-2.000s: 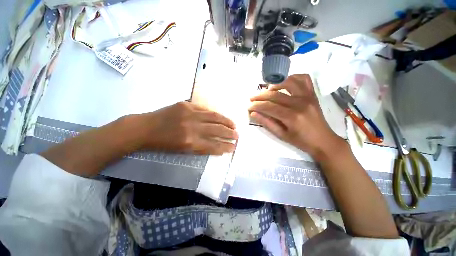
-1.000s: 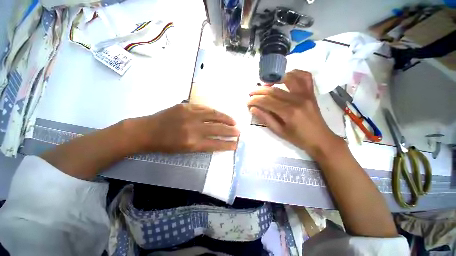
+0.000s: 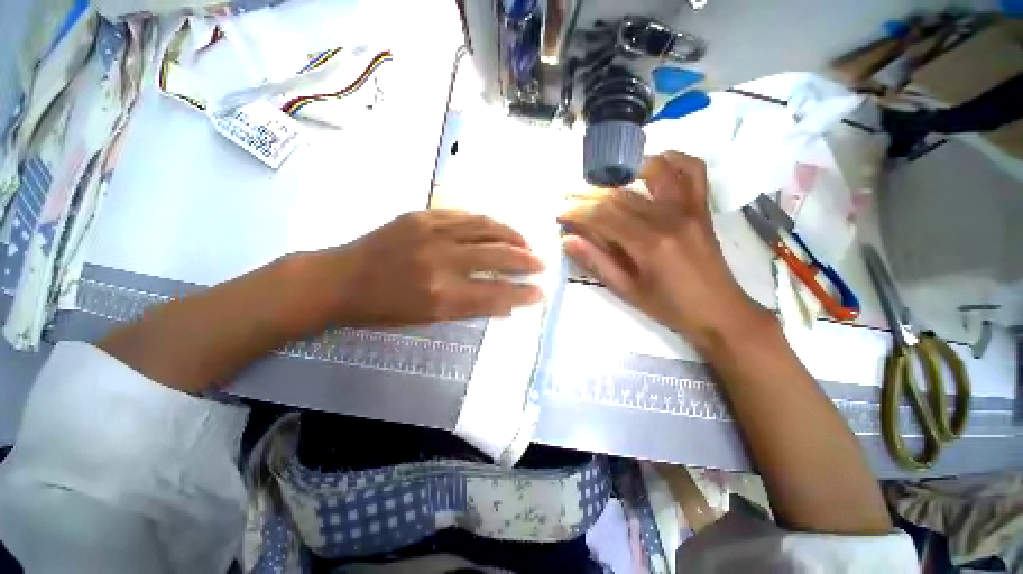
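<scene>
A white fabric strip [image 3: 505, 376] runs from the glare under the sewing machine over the table's front edge. A narrow bluish edge shows along its right side. My left hand [image 3: 443, 269] lies palm down with its fingers on the strip, holding it against the table. My right hand [image 3: 656, 252] is at the strip's right side, just below the grey knob [image 3: 614, 151], fingers bent and fingertips at the strip. The bright lamp light washes out the needle area and hides the exact finger contact.
Orange-and-blue snips [image 3: 802, 264] and olive-handled shears [image 3: 922, 392] lie right. White scraps [image 3: 785, 129] lie behind the snips. A care label [image 3: 256, 131] and striped tape [image 3: 342, 90] lie upper left. Printed strips [image 3: 45, 213] hang at far left. A patchwork band [image 3: 449, 505] lies on the lap.
My left hand has moved slightly up and right towards the needle area. The strip's lower end has swung slightly and its bluish edge has shifted right. My right hand's fingers are more bent.
</scene>
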